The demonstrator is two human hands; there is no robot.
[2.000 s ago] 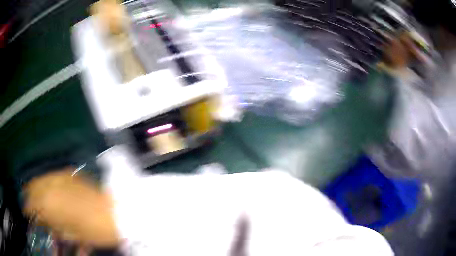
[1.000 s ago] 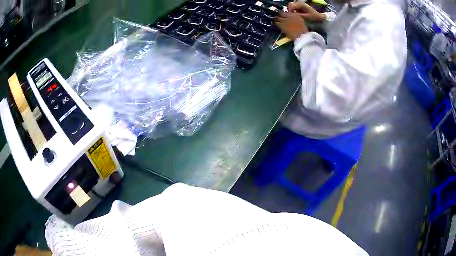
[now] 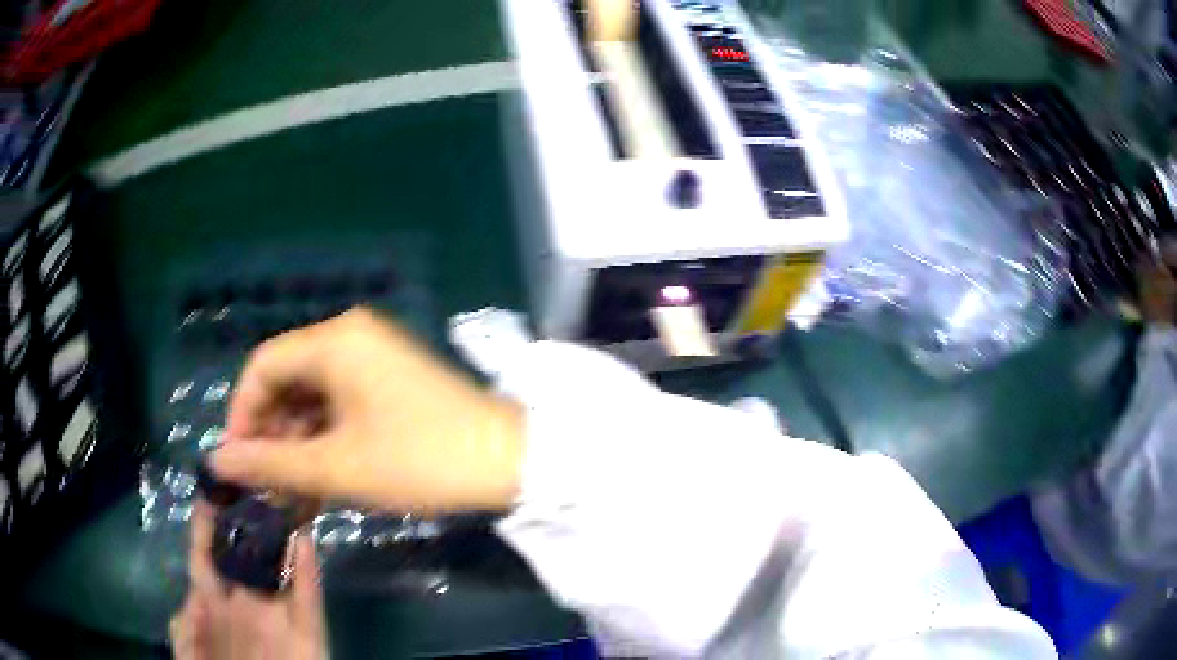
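My left hand (image 3: 248,625) is at the lower left, cut off by the bottom edge. It holds a dark watch case (image 3: 254,542) between fingers and thumb, face up. My right hand (image 3: 381,419) is above it, thumb and finger pinched on a small dark piece (image 3: 220,485), probably a round sticker, at the case's upper left edge. Blur hides whether piece and case touch. A clear release sheet (image 3: 194,410) lies on the bench behind the hands, with dark dots in rows at its far end and glossy outlines nearer.
A white tape dispenser (image 3: 568,232) stands beyond my right sleeve, a pale tape strip (image 3: 684,331) out of its mouth. Crumpled clear bags (image 3: 929,219) lie right of it. A black blister tray (image 3: 110,374) with pale strips is at the left. Another person's sleeve (image 3: 1123,426) is far right.
The view has swung left from the bags and the other worker. Both hands, the case, the clear sheet and the left tray are now in view. The dispenser now appears farther right.
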